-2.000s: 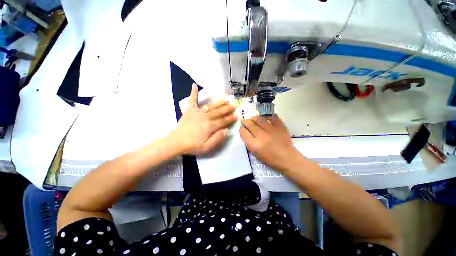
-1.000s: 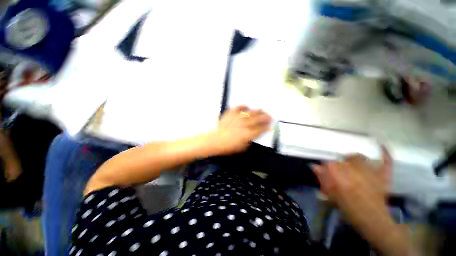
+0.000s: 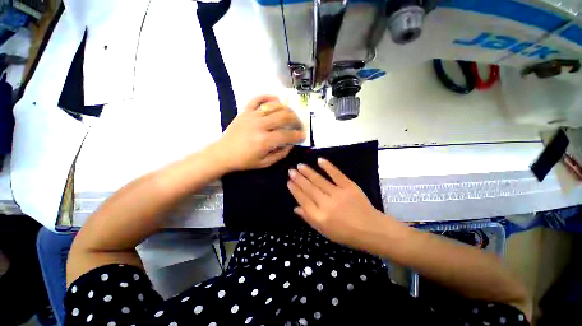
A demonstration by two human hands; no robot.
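Observation:
A black fabric panel (image 3: 255,200) lies dark side up at the table's front edge, below the presser foot and needle (image 3: 305,95). My left hand (image 3: 265,134) is curled at its upper left edge, fingertips and thumb together on the fabric; the exact grip is partly hidden. My right hand (image 3: 332,204) lies flat on the panel, fingers slightly spread. A narrow dark line runs from the panel's top edge towards the foot. White-faced pieces (image 3: 172,95) with black edges lie to the left.
The white sewing machine head (image 3: 440,44) spans the upper right. Red and dark loop handles (image 3: 485,75) lie on the bed. A small black scrap (image 3: 549,155) and a reddish tool (image 3: 572,165) are at the right. A grey basket (image 3: 496,237) is below the table edge.
The white-faced panel under my hands is no longer there; a black surface now shows. My right hand has come back from the right onto the fabric, and my left hand is nearer the foot.

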